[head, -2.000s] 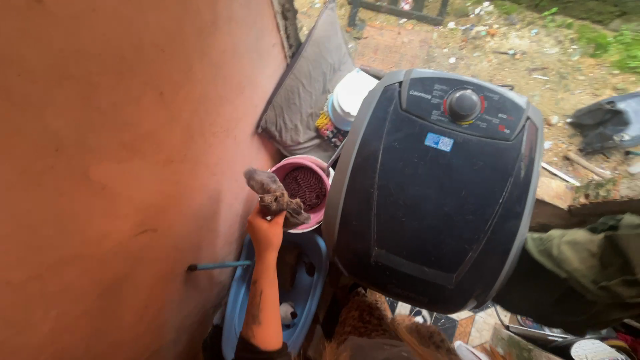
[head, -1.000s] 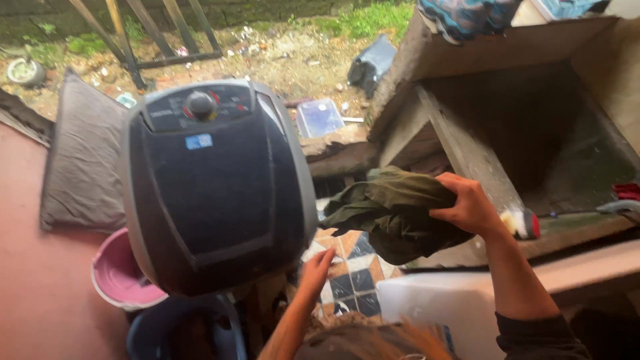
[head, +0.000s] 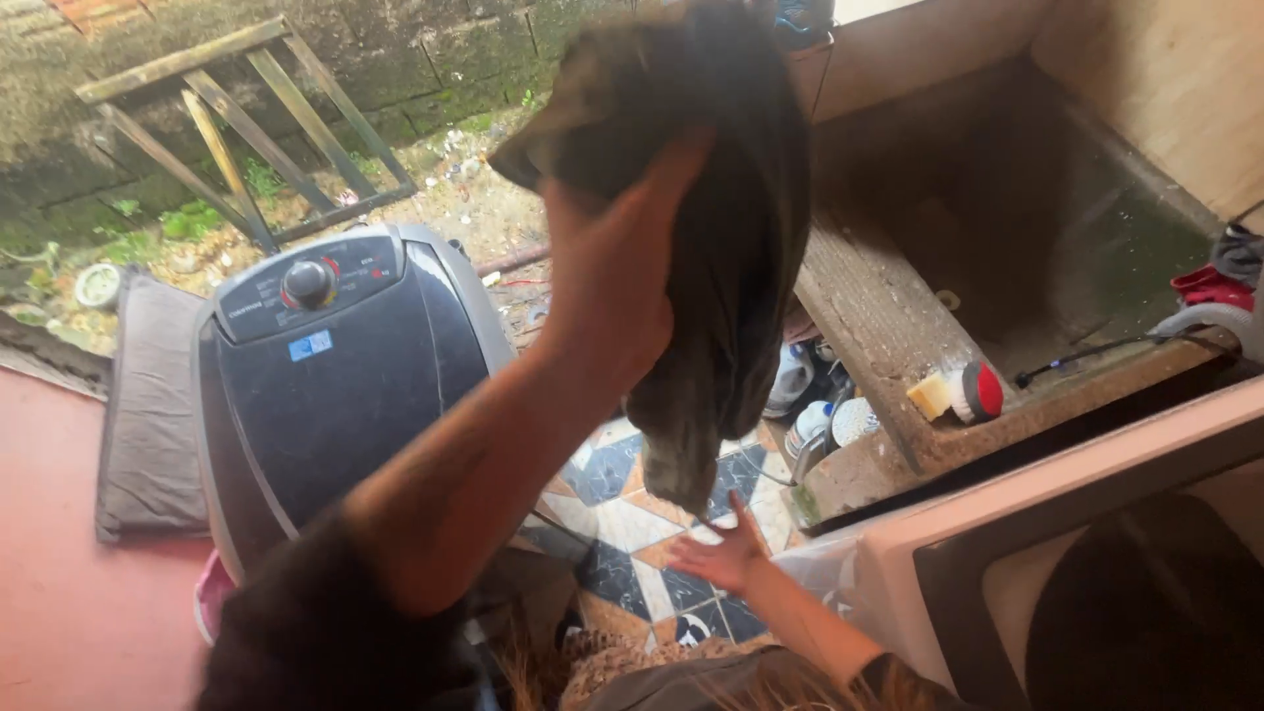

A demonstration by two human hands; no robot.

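Note:
My left hand (head: 617, 276) is raised at the centre of the head view, its fingers closed on a dark olive garment (head: 741, 267). The cloth is bunched at the top and hangs down in folds, blurred by motion. My right hand (head: 726, 553) is lower, just under the garment's bottom end, palm up with its fingers spread and nothing in it. Whether its fingertips touch the cloth, I cannot tell. To the left of my left arm stands a dark washing machine (head: 346, 395) with a round knob (head: 308, 283) on its panel.
A concrete wash tank (head: 889, 326) at the right bears a red-and-white brush (head: 978, 392) and a yellow sponge (head: 929, 396) on its ledge. A white appliance (head: 889, 592) stands below it. A grey cushion (head: 153, 425) leans at the left, and a wooden frame (head: 237, 128) stands behind. The floor is patterned tile (head: 632, 523).
The olive garment, held in my right hand a second ago, is now raised in my left. My right hand has let go and moved lower. The view has swung right since the first frame.

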